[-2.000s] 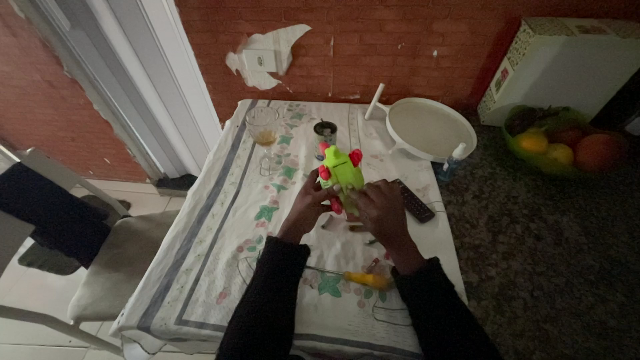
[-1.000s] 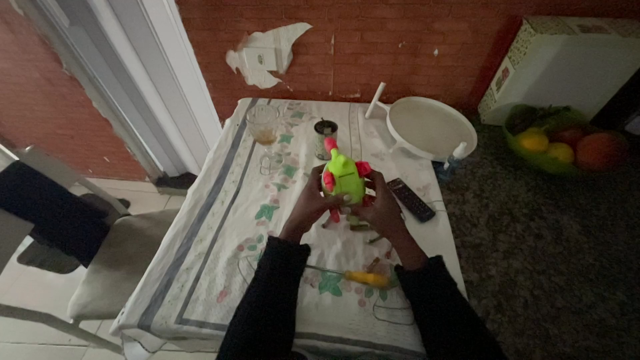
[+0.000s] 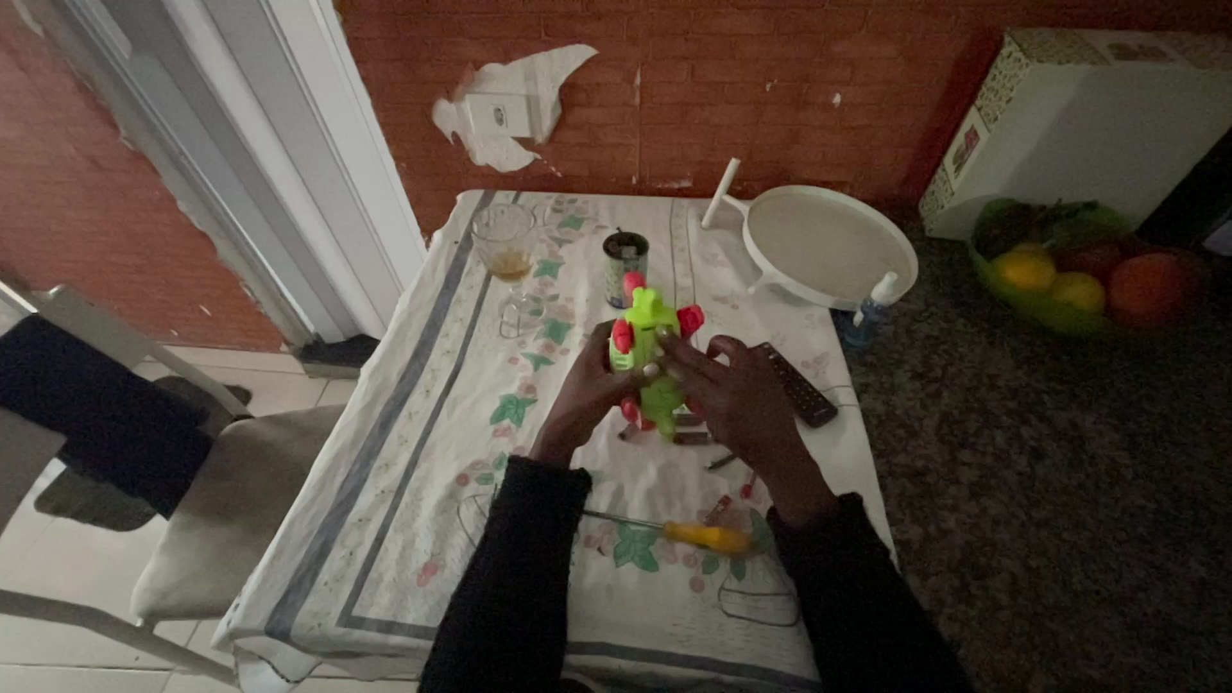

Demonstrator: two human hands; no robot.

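Observation:
A lime-green plastic toy with red parts [image 3: 653, 313] is held up over the cloth-covered table. My left hand [image 3: 589, 390] grips it from the left side. The fingers of my right hand [image 3: 736, 395] touch its front from the right; whether they grip it is hard to tell. A screwdriver with a yellow handle [image 3: 707, 537] lies on the cloth between my forearms. Small parts, too dim to name, lie just under the toy. To the right of my right hand is a black remote control [image 3: 801, 387].
Behind the toy stands an open can [image 3: 626, 268], with a stemmed glass [image 3: 505, 245] to its left. A round white tray [image 3: 830, 245], a small spray bottle [image 3: 871, 310] and a green fruit bowl [image 3: 1049, 303] are at the right. A chair [image 3: 241, 510] stands left of the table.
My right hand has shifted from the toy's lower right side to its front, its fingers now spread across it. The toy remains held up in about the same place.

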